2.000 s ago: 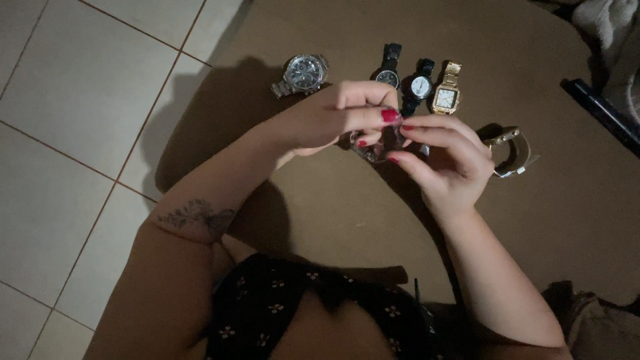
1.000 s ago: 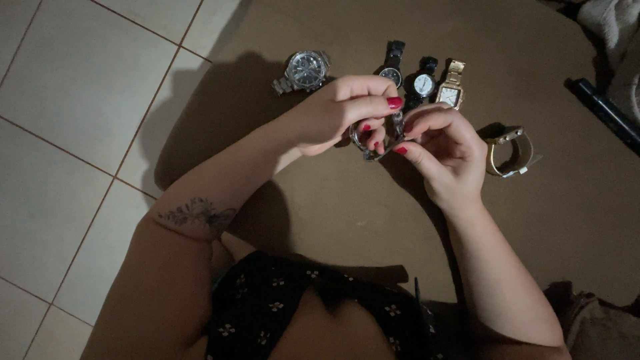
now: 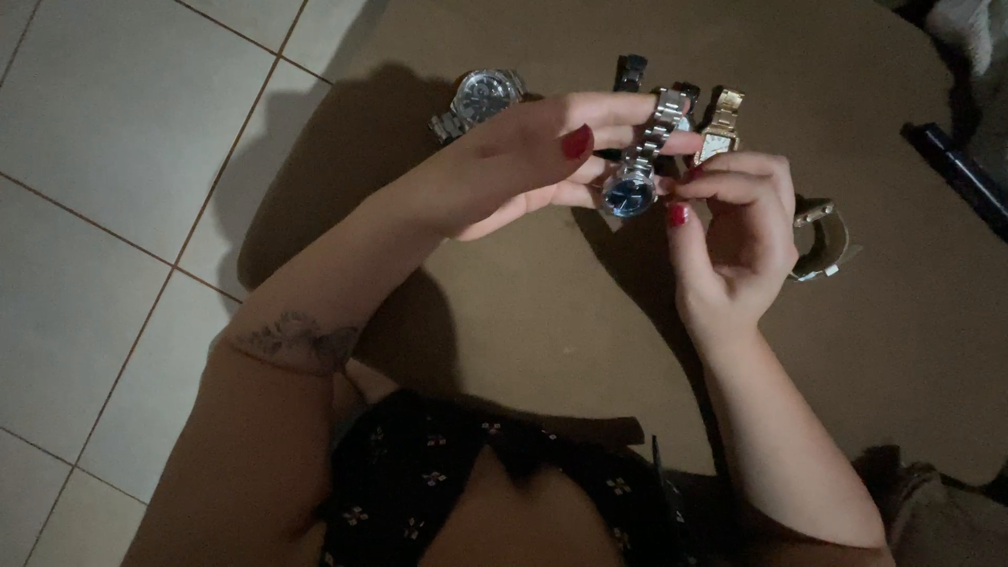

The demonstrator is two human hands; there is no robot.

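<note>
A silver metal wristwatch with a dark blue dial (image 3: 628,195) hangs unfolded across the fingers of my left hand (image 3: 543,150), its link band running up over the fingertips. My right hand (image 3: 736,228) is at the watch's right side, thumb and index fingertips close together by the case; whether they pinch it is hard to tell. Behind the hands lie a large silver wristwatch (image 3: 484,96), a black-banded watch (image 3: 631,72), another black watch (image 3: 687,90), partly hidden, and a gold watch with a rectangular face (image 3: 718,142). A closed-loop gold-toned watch (image 3: 823,240) stands right of my right hand.
The watches rest on a brown cushioned surface (image 3: 535,315). A dark elongated object (image 3: 957,177) lies at the right edge, near greyish fabric (image 3: 965,31) in the upper corner. Pale floor tiles (image 3: 94,142) show at the left, and crumpled dark cloth (image 3: 937,504) is at the lower right.
The silver watch, earlier bunched between both hands, now lies extended over my left fingers with its dial showing. My left hand has opened out flatter.
</note>
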